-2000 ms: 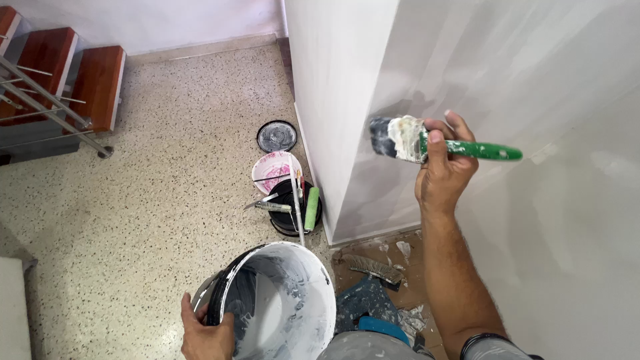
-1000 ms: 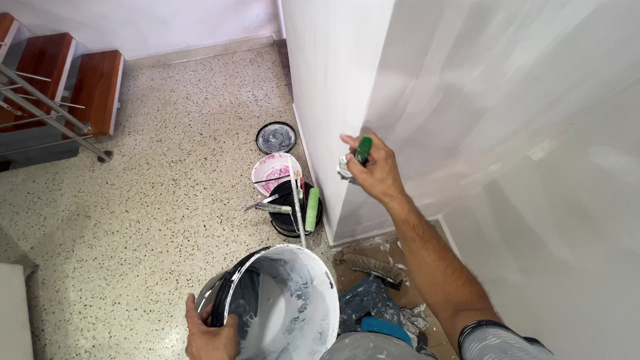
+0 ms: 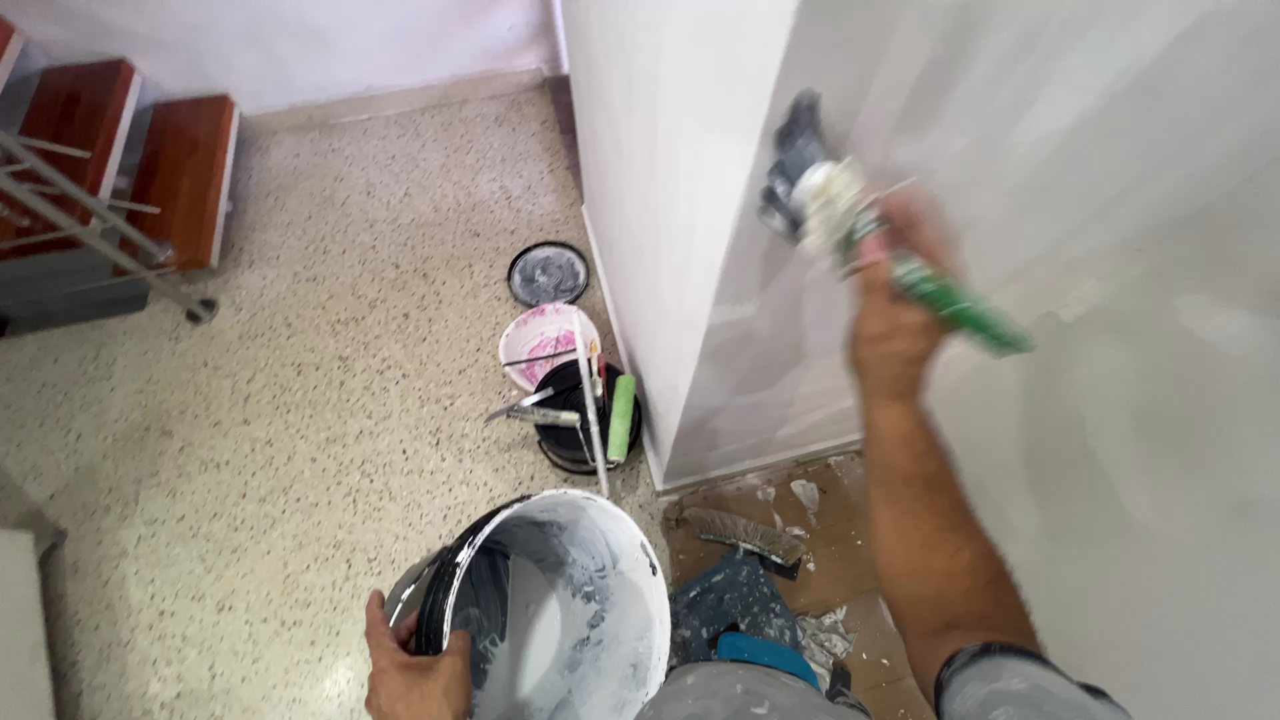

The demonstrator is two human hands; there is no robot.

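My right hand (image 3: 900,290) grips a paintbrush (image 3: 830,200) with a green handle, blurred by motion. White paint covers its ferrule, and its dark bristles are spread against the wall (image 3: 760,290) beside the outer corner. At the bottom, my left hand (image 3: 415,665) holds the rim of a white plastic bucket (image 3: 610,590) together with a dark, round-edged piece at its side. The bucket is tilted so its inside shows, smeared with grey and white paint. White paint lies in it.
A black bucket (image 3: 560,455) bearing a green paint roller (image 3: 622,418) and tools stands by the wall base, near a pink-stained white container (image 3: 520,340) and a round lid (image 3: 548,274). Wooden stairs (image 3: 185,170) rise at left. A brush head (image 3: 745,530) lies among debris on brown floor covering (image 3: 840,540).
My right hand has moved up and right from its place near the wall corner one second ago, and the brush has swung from pointing away to lying across the view. My left hand still holds the bucket.
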